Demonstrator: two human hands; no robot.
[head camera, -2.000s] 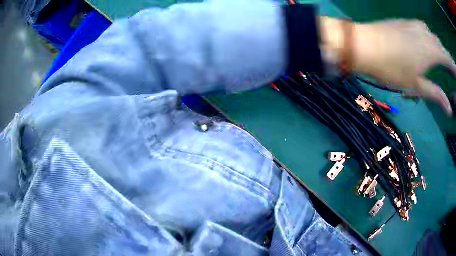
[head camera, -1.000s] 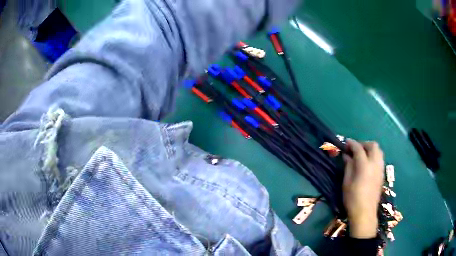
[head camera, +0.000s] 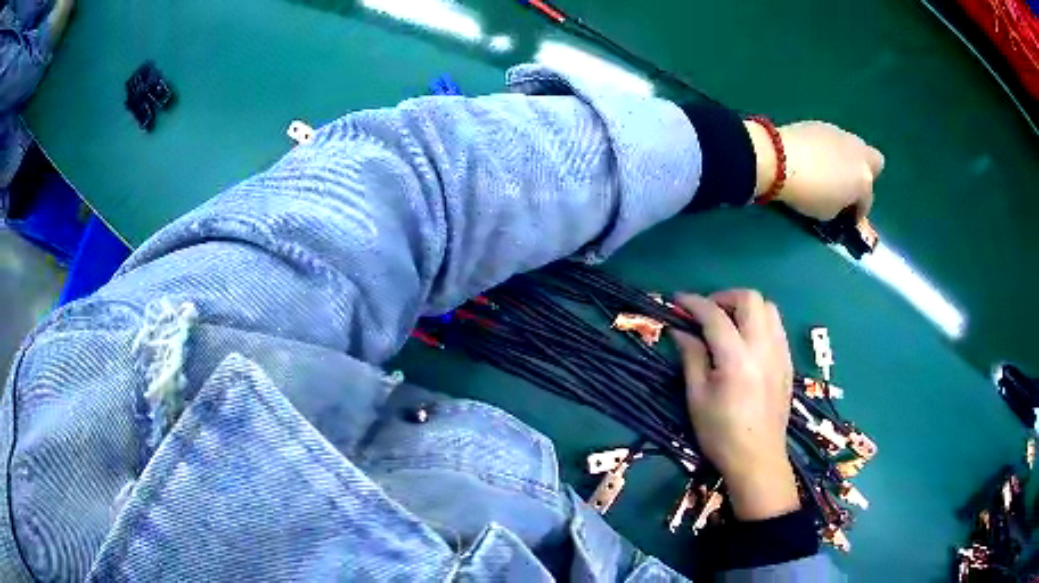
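Observation:
A fanned pile of black cable leads lies on the green work surface, with copper terminals at its right end. Red sleeves and a little blue show at its left end, partly under my left sleeve. My right hand reaches in from the bottom, fingers curled over the leads near the copper end; its fingertips are partly hidden. My left hand, with a red bracelet, is stretched to the far right above the pile. Its fingers are closed on a small black part with copper.
Small black parts lie at the upper left. More black parts with copper lie at the lower right edge. A single lead lies at the far side. Red wires fill the top right corner. A blue bin shows at the left.
My left arm has swung across the pile towards the far side, covering the blue ends. My right hand stays on the leads. The view has shifted, and the black parts at upper left now show.

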